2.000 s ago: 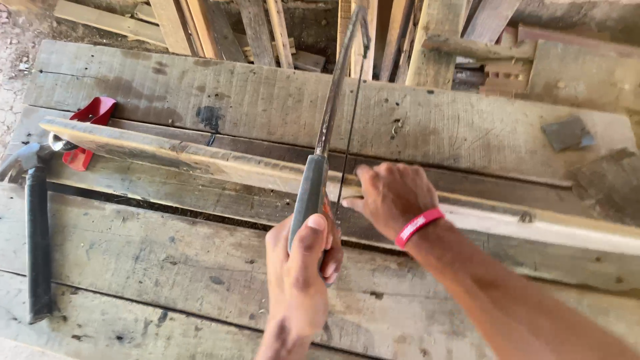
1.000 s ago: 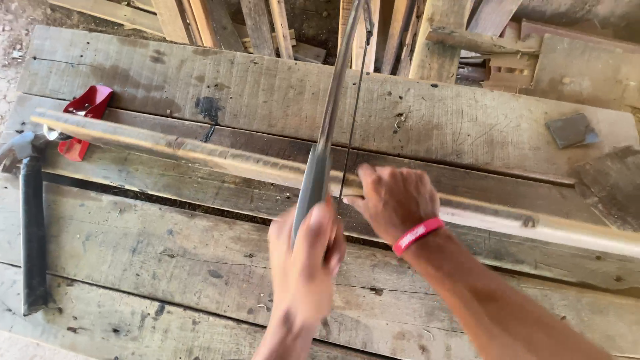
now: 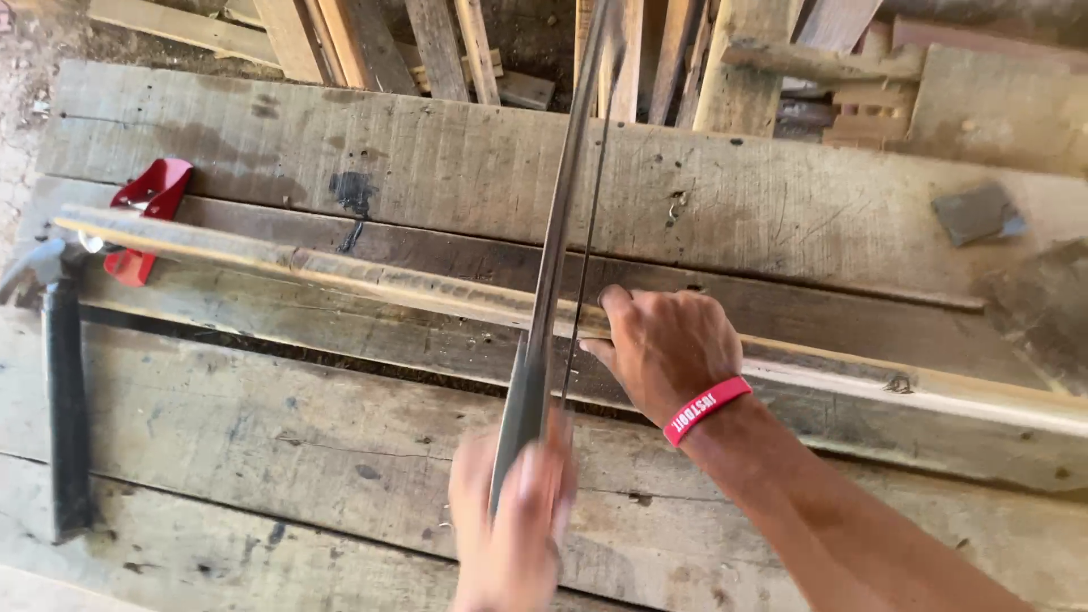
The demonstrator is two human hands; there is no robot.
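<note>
My left hand (image 3: pixel 514 510), blurred, is closed around the grey handle of a hacksaw (image 3: pixel 552 255) at the lower middle. The saw's frame slants up past the top edge, with its thin blade on the right side. A long, narrow wooden strip (image 3: pixel 408 285) runs across the view, and the blade crosses it just left of my right hand. Whether the blade is cutting into it cannot be told. My right hand (image 3: pixel 671 348), with a pink wristband (image 3: pixel 707 410), grips the strip from above, fingers curled over it.
The strip lies over a weathered plank bench (image 3: pixel 340 408) with dark gaps. At the left are a red metal-like tool (image 3: pixel 166 187) partly under the strip, and a claw hammer (image 3: pixel 66 408). A small grey block (image 3: pixel 977 212) sits at the right. Upright boards (image 3: pixel 438 51) stand beyond the bench.
My left hand and the saw have moved a little down toward me since one second ago. My right hand keeps its hold on the strip.
</note>
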